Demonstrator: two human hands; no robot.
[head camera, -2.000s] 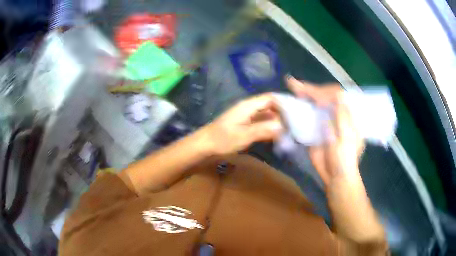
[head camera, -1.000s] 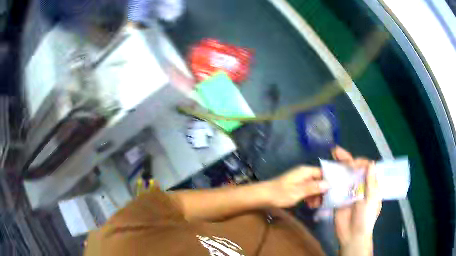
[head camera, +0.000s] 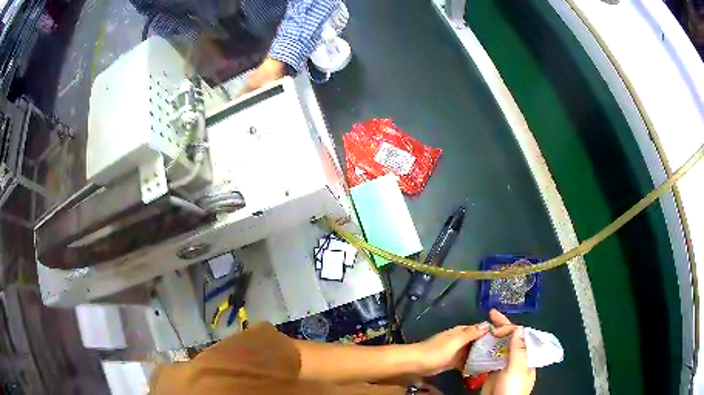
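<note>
A white paper slip or bag (head camera: 488, 356) with small coloured print is held between my two hands, low at the right. Its whitish far end (head camera: 545, 349) sticks out past my right fingers. My left hand (head camera: 455, 349) pinches its left edge. My right hand (head camera: 516, 369) grips it from the near side and is partly cut off by the bottom edge. A bit of red shows under the slip; what it is cannot be told. A blue parts tray (head camera: 509, 284) with small silvery parts lies just beyond my hands.
Red bag (head camera: 395, 159) and green block (head camera: 386, 220) touch on the dark bench. A black electric screwdriver (head camera: 437, 254) lies nearer. A yellowish hose (head camera: 610, 241) arches across. Grey machine (head camera: 270, 150) at left, pliers (head camera: 231, 305) beneath; another person's hand (head camera: 266, 73) behind it.
The view has swung left and sharpened, so bench items sit further right and lower. Both hands still hold the white piece, now lower in the picture; its far end looks more crumpled.
</note>
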